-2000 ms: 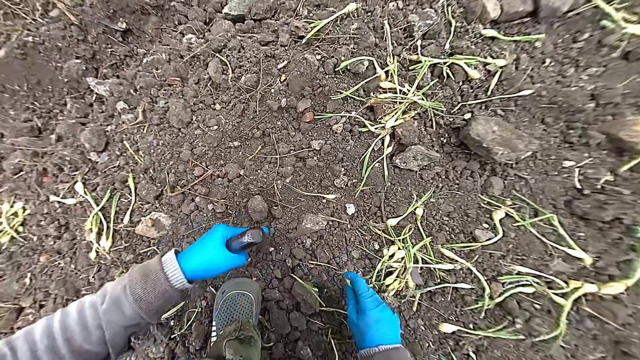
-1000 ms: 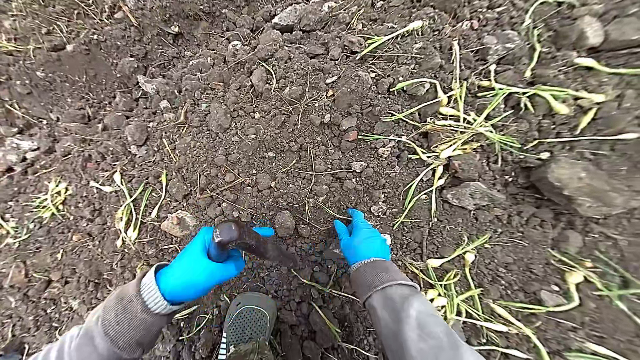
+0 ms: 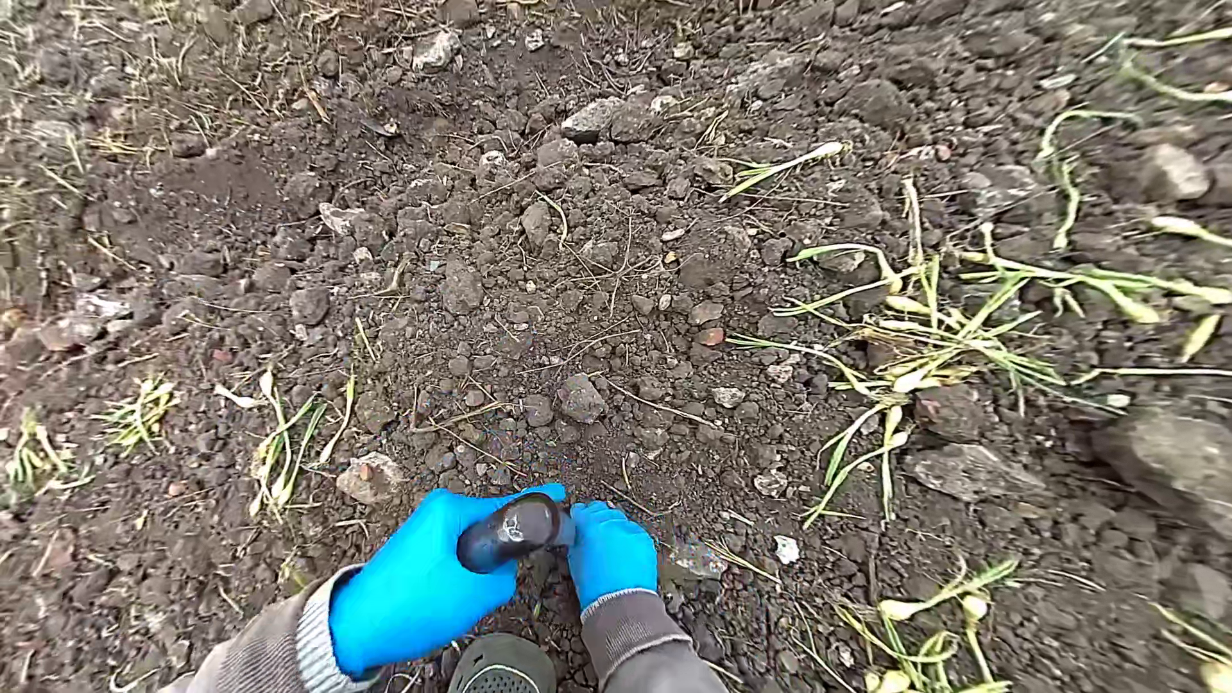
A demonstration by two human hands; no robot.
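My left hand, in a blue glove, grips the dark rounded handle of a hand tool; the tool's lower end is hidden behind the hands. Just right of it, my right hand, also blue-gloved, reaches down to the soil with its fingers by the tool; whether they hold anything cannot be seen. Pale bulb seedlings with green leaves lie in a loose heap on the right. More seedlings lie at the lower right, and a small bunch is at the left.
Stony, cloddy soil fills the view. A large stone lies at the right edge, a flatter one beside it. A perforated clog shows at the bottom edge. Small plant clumps sit farther left.
My left hand has moved right with the tool, and my right hand has come in close beside it; a gap lay between them before. The view has shifted.
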